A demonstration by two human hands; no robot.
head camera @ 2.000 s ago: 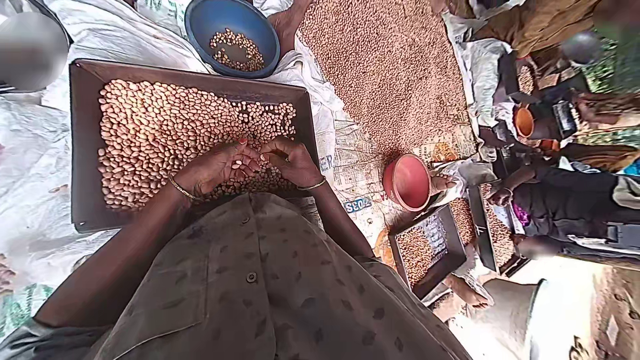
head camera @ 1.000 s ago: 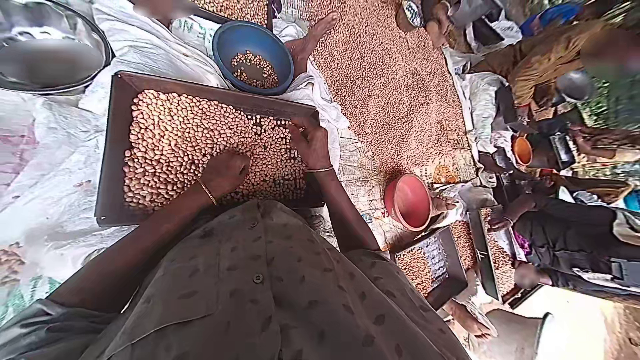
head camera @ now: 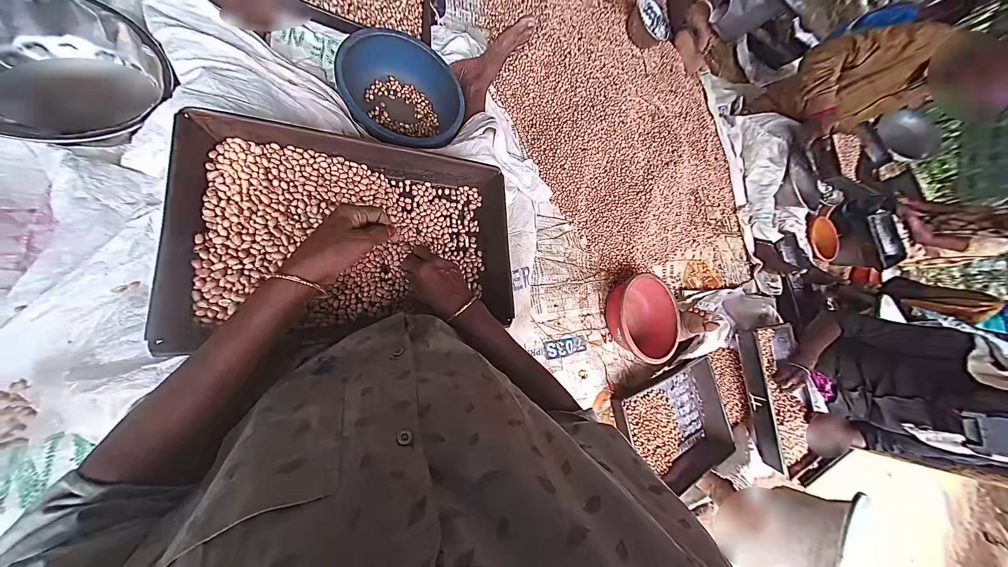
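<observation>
A dark rectangular tray [head camera: 165,252] lies in front of me, with a layer of pinkish-tan nuts, probably peanuts [head camera: 252,197], spread over it. My left hand [head camera: 342,240] is over the middle of the nuts, thumb and fingertips pinched together; whether a nut sits between them cannot be made out. My right hand [head camera: 437,283] is just right of it, low over the near right part of the tray, its fingers curled down at the nuts. Both wrists wear thin bracelets. Beyond the tray stands a blue plastic bowl [head camera: 346,87] with some nuts in its bottom.
A metal basin [head camera: 150,118] stands at the upper left. White sacks [head camera: 94,228] lie under the tray. Right of it spreads a large heap of nuts [head camera: 614,142], with a red bowl [head camera: 642,319] below. Co-workers with more trays [head camera: 713,441] sit at the right; a person's foot is beside the blue bowl.
My right hand has come from the tray's far right part back toward its near side. My left hand has moved a little farther over the nuts, with its fingertips now pinched.
</observation>
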